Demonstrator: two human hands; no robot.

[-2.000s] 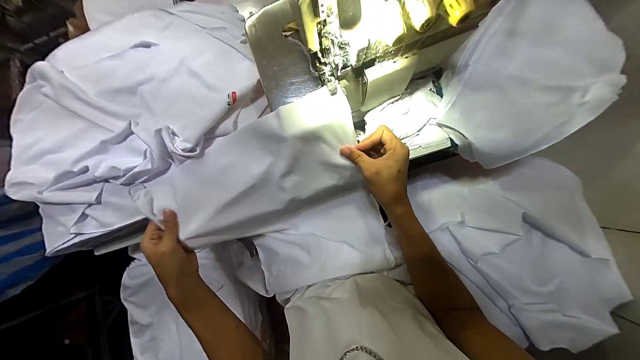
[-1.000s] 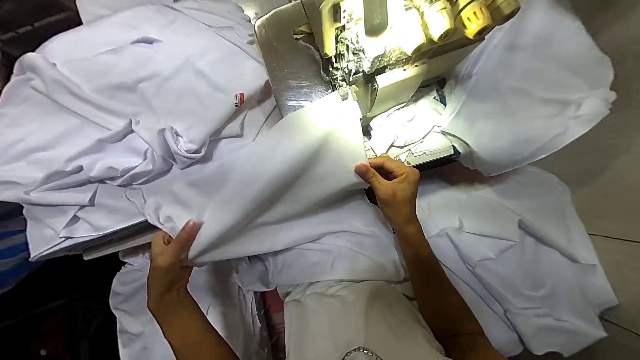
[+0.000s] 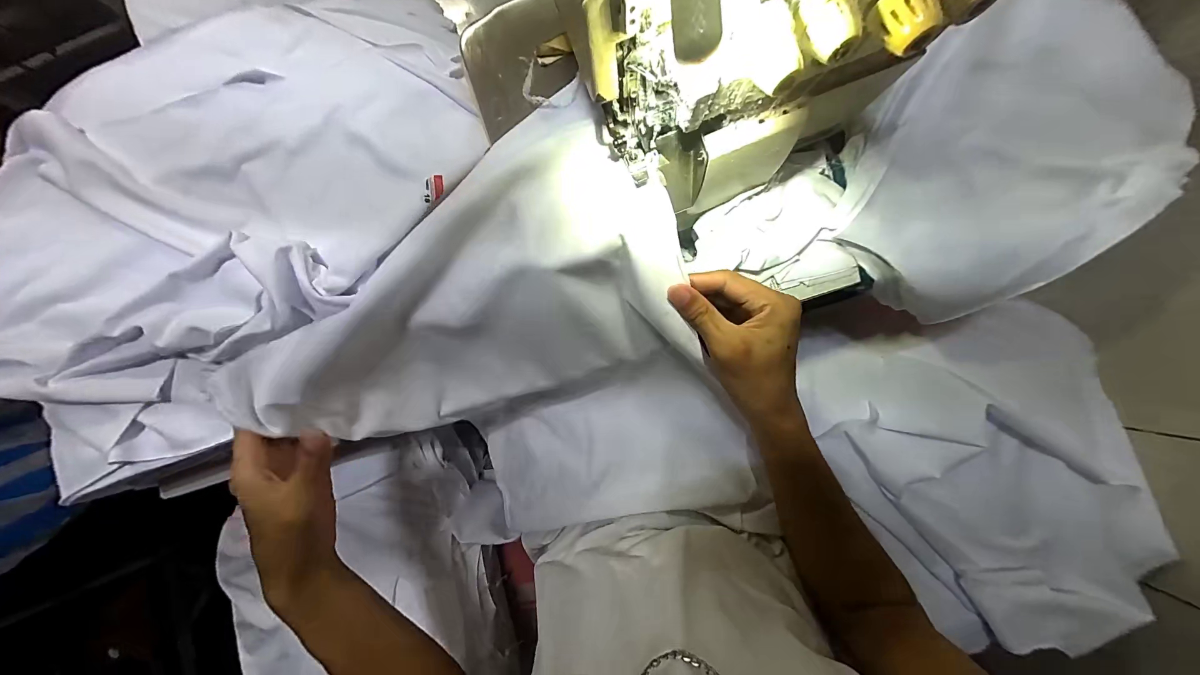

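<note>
A white fabric panel stretches from under the head of a lit overlock sewing machine down to the left. My right hand pinches the panel's right edge between thumb and fingers, just below the presser foot. At the lower left, my left hand grips the panel's lower edge, its fingertips partly hidden by the cloth. The panel's upper end lies on the machine's metal plate.
A heap of white fabric with a small red and white label lies at the left. More white cloth hangs at the upper right and lower right. Scraps sit beside the machine. White cloth covers my lap.
The left hand has moved down and to the left, drawing out the panel's lower edge. The right hand keeps its pinch on the right edge near the machine.
</note>
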